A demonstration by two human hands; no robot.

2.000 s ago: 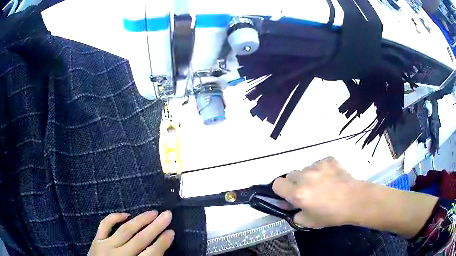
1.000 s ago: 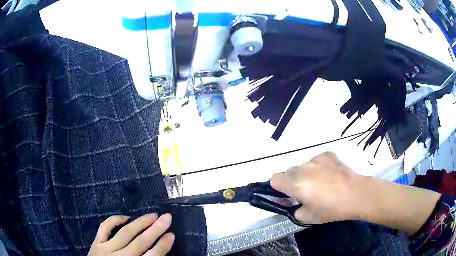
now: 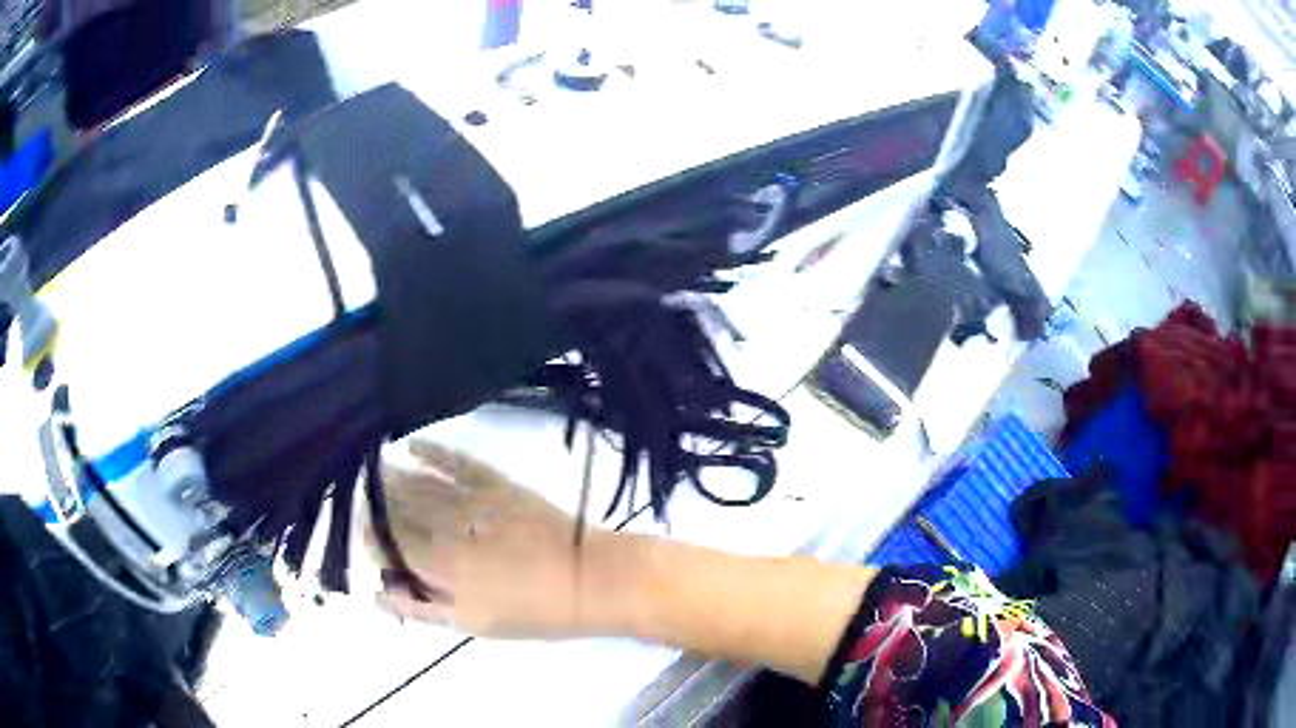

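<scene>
My right hand (image 3: 476, 548) is blurred, under the machine arm at the fringed ends of the bundle of black strips (image 3: 455, 270). Loose strips hang across its fingers; whether it grips any cannot be told. The shears (image 3: 732, 452) lie on the table beyond my wrist, handles showing and blades hidden behind the strips. The white sewing machine head (image 3: 128, 491) is at the left, with the grey-blue cylinder (image 3: 253, 595) below it. Dark cloth (image 3: 85, 626) is at the lower left, its checks not readable. My left hand is out of the picture.
A flat dark rectangle, perhaps a phone (image 3: 893, 349), lies near the table's right edge beside dark scraps (image 3: 981, 242). A blue crate (image 3: 974, 491) stands beyond the edge, with dark cloth (image 3: 1137, 569) and red cloth (image 3: 1208, 427) piled beside it.
The view has swung to the right. My right hand has let go of the shears and moved to the hanging strips. My left hand has gone out of the picture.
</scene>
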